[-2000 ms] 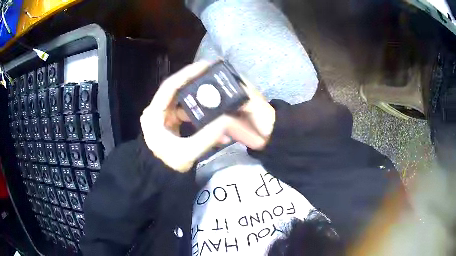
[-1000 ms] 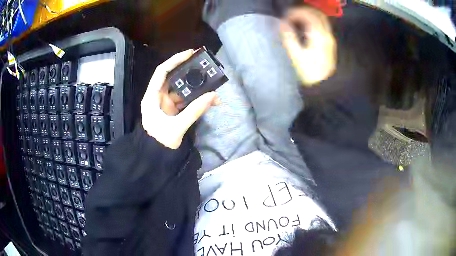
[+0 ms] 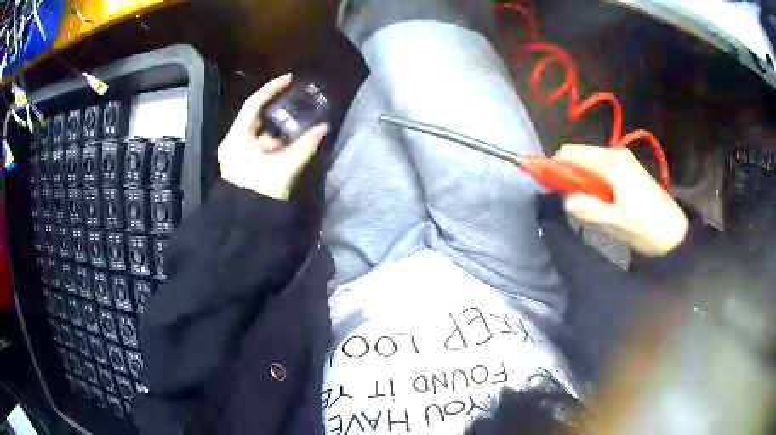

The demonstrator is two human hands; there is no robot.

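Note:
A small black electronic unit [image 3: 295, 110] is held up left of my knees, slightly blurred. My left hand [image 3: 262, 151] grips its lower left side with thumb and fingers. My right hand [image 3: 628, 194] is closed around the red handle of a tool [image 3: 451, 141] with a long, thin grey metal tube. The tube points left over my thighs, its tip apart from the unit. A coiled red hose [image 3: 579, 98] loops behind my right hand. A black tray [image 3: 201, 106] at the left holds rows of identical black units.
A pale area [image 3: 159, 115] shows at the tray's far right corner. Thin wires with pale tips [image 3: 95, 83] hang above the tray from the yellow-orange bench edge [image 3: 94, 19]. Something blue is at the top left. My grey-trousered legs [image 3: 459, 93] fill the centre.
My right hand has come down from the top, now holding the red-handled tool; the coiled hose has appeared. My left hand has moved left with the unit, which has turned.

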